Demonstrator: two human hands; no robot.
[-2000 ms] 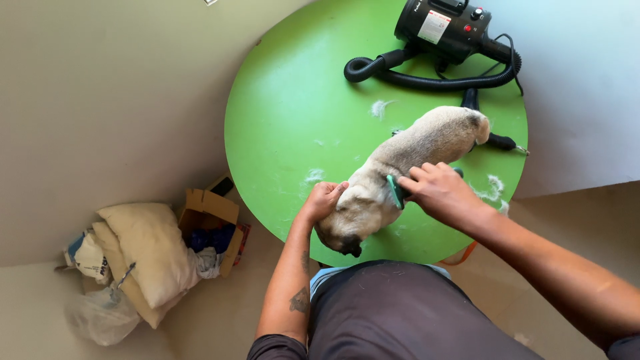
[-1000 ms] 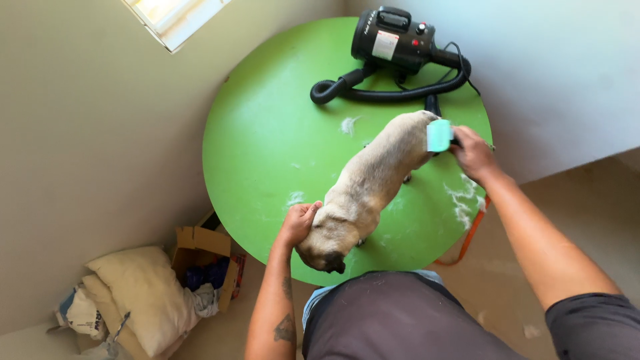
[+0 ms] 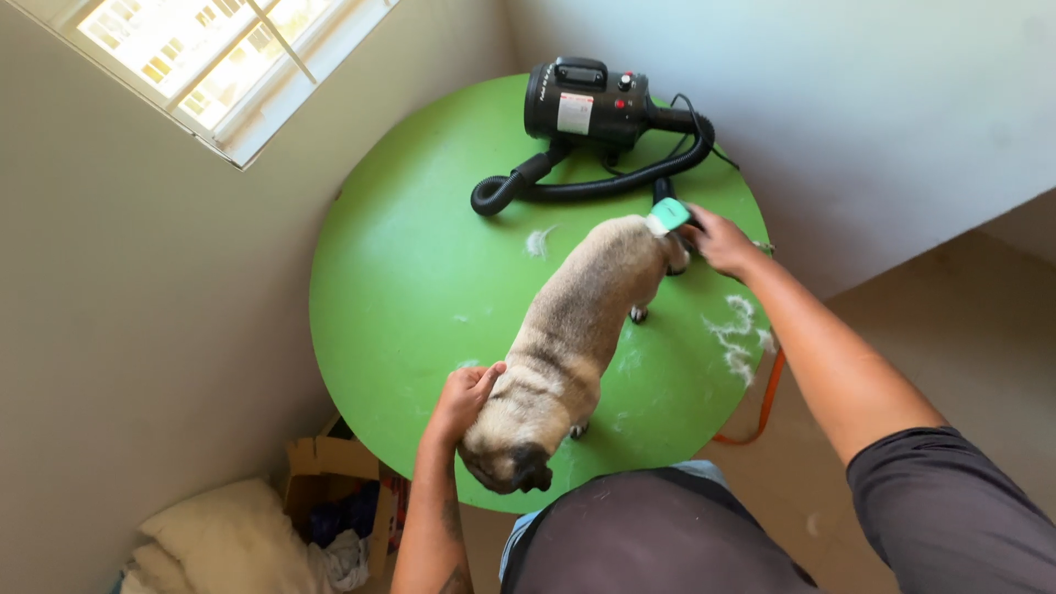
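Note:
A fawn pug (image 3: 577, 305) stands on a round green table (image 3: 388, 272), its dark-faced head toward me and its rump toward the far right. My left hand (image 3: 464, 400) rests at the side of its neck, thumb raised along the fur; whether the fingers grip skin or a collar is hidden. My right hand (image 3: 719, 241) holds a pet grooming brush (image 3: 670, 214) with a teal head and dark handle. The brush head touches or nearly touches the fur at the pug's rump.
A black pet dryer (image 3: 586, 107) with a ribbed hose (image 3: 610, 188) stands at the table's far side. Loose fur tufts (image 3: 737, 330) lie on the right. An orange strap (image 3: 769, 404) hangs beside the table. A cardboard box (image 3: 334, 462) and cream cushion (image 3: 231, 536) sit lower left.
My right hand has moved the brush from the pug's shoulder area to its rump. My left hand has stayed by the neck. The view has shifted, showing more of the window.

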